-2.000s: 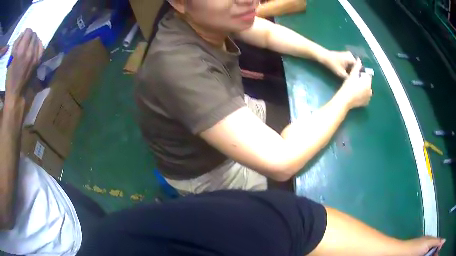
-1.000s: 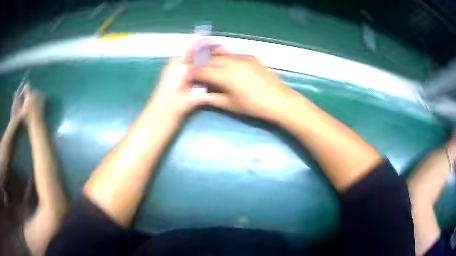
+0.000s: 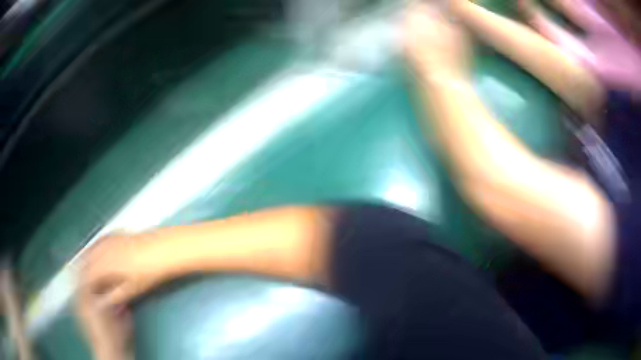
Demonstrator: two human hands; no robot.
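The whole view is strongly blurred. My right hand (image 3: 123,264) is at the lower left, its forearm reaching in from a dark sleeve at the centre. My left hand (image 3: 105,309) is just below it and seems to touch it; only a blurred part and the wrist show, cut off by the bottom edge. The fingers look bent together over the green worktable (image 3: 281,186), near the white edge rail (image 3: 204,155). Whether either hand holds anything cannot be told. No tube can be made out.
Another person's arm (image 3: 485,155) rests on the worktable at the right. Behind it are more arms and a pink garment (image 3: 601,42). A blurred pale grey shape (image 3: 309,24), perhaps a post, stands at the rail's far end. The green belt (image 3: 158,112) lies beyond the rail.
The view has swung to the right, so my joined hands now show at the lower left instead of upper middle. The person on the right has come fully into view.
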